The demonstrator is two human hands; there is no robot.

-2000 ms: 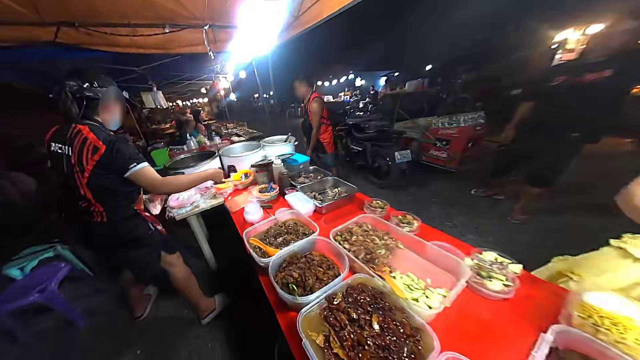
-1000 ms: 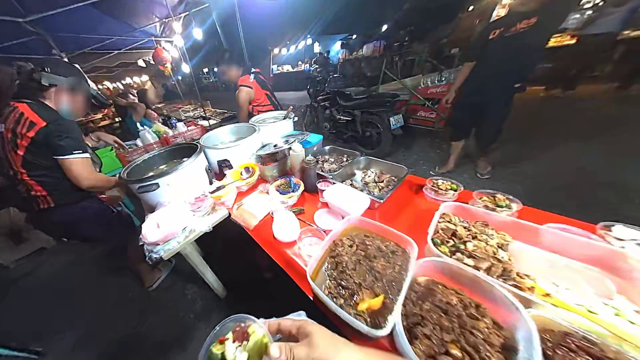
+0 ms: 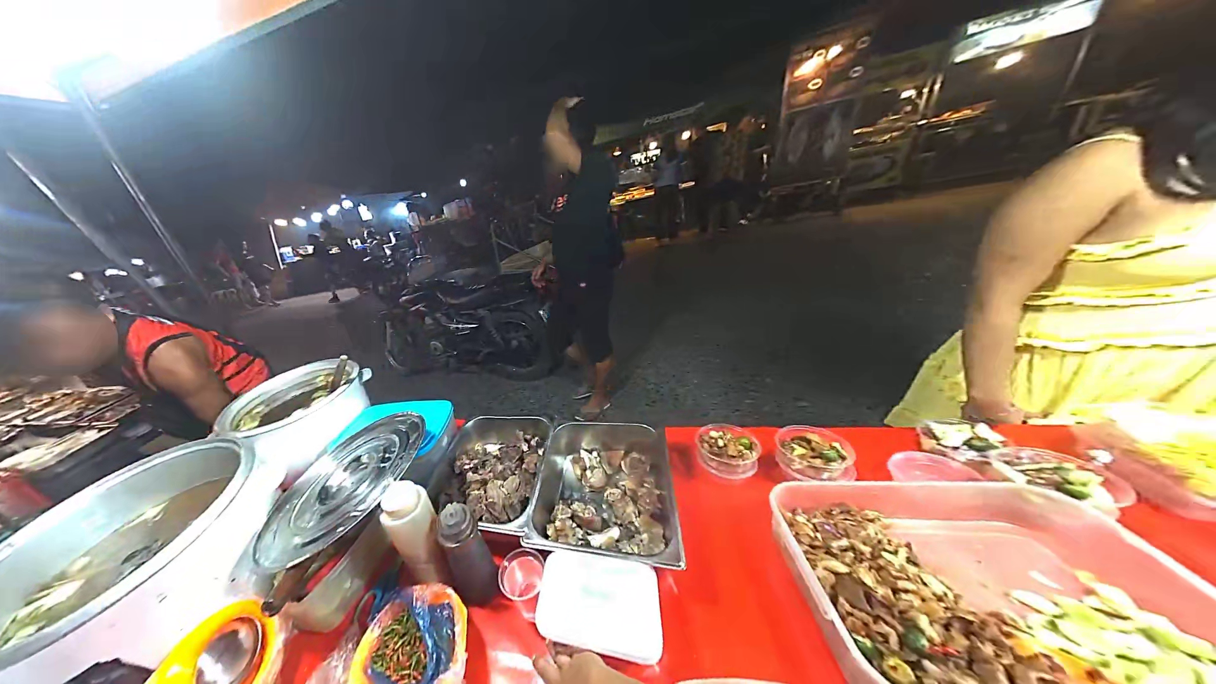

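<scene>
One of my hands [image 3: 578,667] shows at the bottom edge, near the lower side of a closed white food box [image 3: 600,606]; it looks like my right hand, and its fingers are partly cut off. My left hand is out of the frame. Beside the box stand a small clear cup [image 3: 521,576], a dark sauce bottle [image 3: 467,556] and a pale squeeze bottle [image 3: 414,532]. Two steel trays of cooked meat [image 3: 608,499] lie behind. To the lower left, a basket lined with blue plastic holds chillies [image 3: 400,648].
Large pots [image 3: 123,541] and a tilted glass lid [image 3: 342,489] crowd the left. A big pink-white tub [image 3: 959,503] of meat and sliced vegetables fills the right. Small lidded cups [image 3: 728,450] line the red table's far edge. A person in yellow [image 3: 1111,304] stands across it.
The view has swung right. A hand held a small cup of vegetables a second ago; that cup is not in view now, and a hand is near the white box.
</scene>
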